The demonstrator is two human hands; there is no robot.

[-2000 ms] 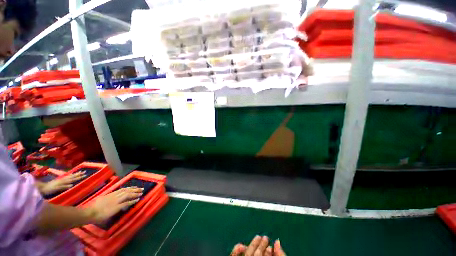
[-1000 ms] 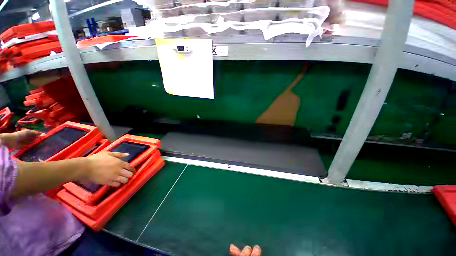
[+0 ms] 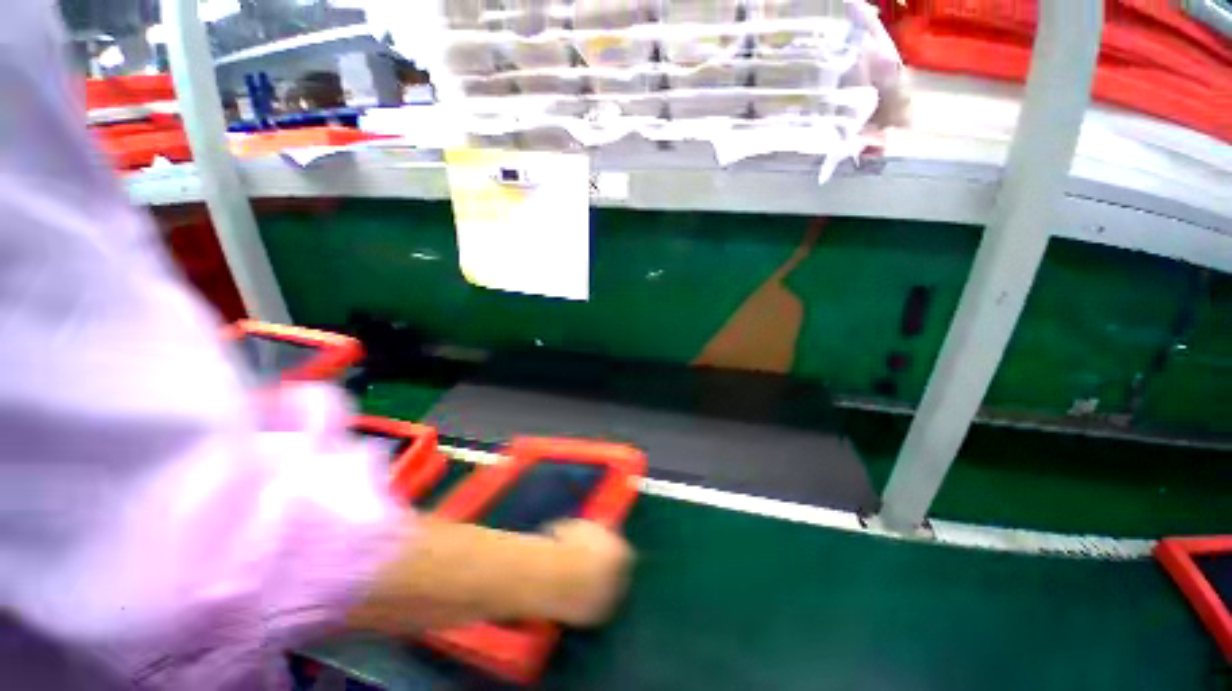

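Note:
A red foam tray (image 3: 615, 489) with a dark-screened tablet (image 3: 547, 497) in it lies on the green bench surface (image 3: 757, 594), left of the middle. A neighbouring person's blurred hand (image 3: 588, 574) is on its near right edge. A second red tray (image 3: 422, 466) with a dark tablet sits just left of it, partly hidden by the person's sleeve. Neither of my own hands shows in the picture.
The neighbouring person's pink-purple sleeve (image 3: 176, 405) fills the left side. Another red tray (image 3: 1196, 574) is cut off at the right edge. A slanting grey post (image 3: 980, 311) stands behind the bench under a shelf (image 3: 757, 185). A paper sheet (image 3: 524, 236) hangs from the shelf.
My fingers, earlier at the bottom edge, are out of view. The neighbouring person has leaned in from the left, and a red tray with a tablet has moved right along the bench with their hand.

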